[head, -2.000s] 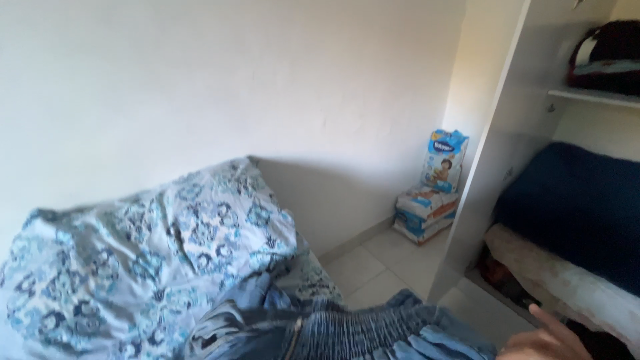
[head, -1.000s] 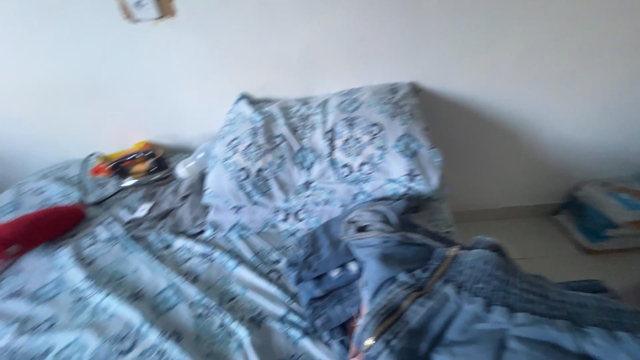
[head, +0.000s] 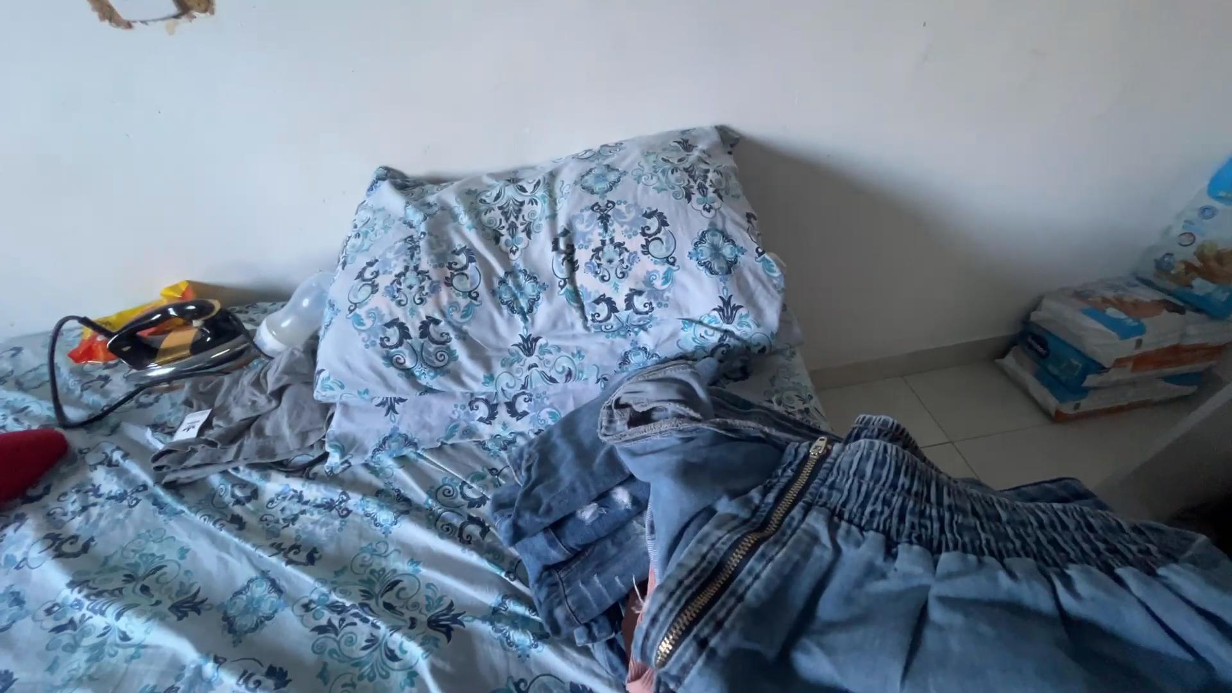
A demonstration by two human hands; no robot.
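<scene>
A blue denim garment (head: 924, 597) with a brass zipper and gathered elastic waist fills the lower right, close to the camera. Behind its left edge lies more folded denim (head: 587, 539) with frayed spots, on the patterned bedsheet (head: 289, 577). Between the two shows a narrow pinkish-brown strip (head: 642, 640); whether it is skin or cloth cannot be told. Neither my left hand nor my right hand can be made out. A pillow (head: 558, 279) in a blue floral case leans against the wall, just beyond the denim.
On the bed's left are a black clothes iron (head: 183, 337) with its cord, a yellow-red packet (head: 135, 313), a clear bottle (head: 294, 318), grey cloth (head: 255, 414) and a red object (head: 29, 462). Stacked diaper packs (head: 1107, 356) stand on the tiled floor at right.
The view has swung left from the shelving to the bed. The hand seen at the lower right two seconds ago is out of sight. The zipper now shows clearly.
</scene>
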